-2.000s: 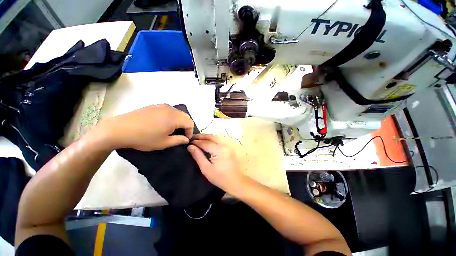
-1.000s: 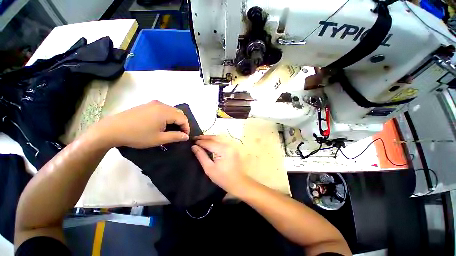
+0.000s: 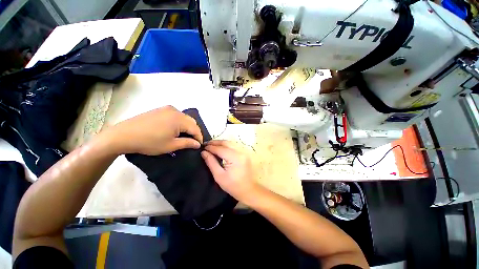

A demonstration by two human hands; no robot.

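Observation:
A black fabric pouch (image 3: 181,181) lies on the pale wooden board, its lower end over the front edge with a thin pale curved line there. My left hand (image 3: 167,132) lies over its upper part, thumb and fingertips pinching the fabric edge. My right hand (image 3: 229,167) is at the pouch's right edge, its fingertips pinching the same spot and touching my left fingertips. The pinched bit is mostly hidden by the fingers. The pouch lies left of and below the needle area (image 3: 235,94) of the white sewing machine (image 3: 336,39), apart from it.
A heap of black bag pieces with zippers (image 3: 44,105) lies at left. A blue bin (image 3: 170,51) stands behind the board (image 3: 273,168). A brown-dark block (image 3: 247,111) sits beside the needle. Red-handled snips (image 3: 341,128) lie on the machine bed. A round tub (image 3: 344,199) with small items is at lower right.
One second ago my left fingertips were slightly raised and apart from the fabric edge; now they are back on it beside my right fingertips. The pouch has hardly moved.

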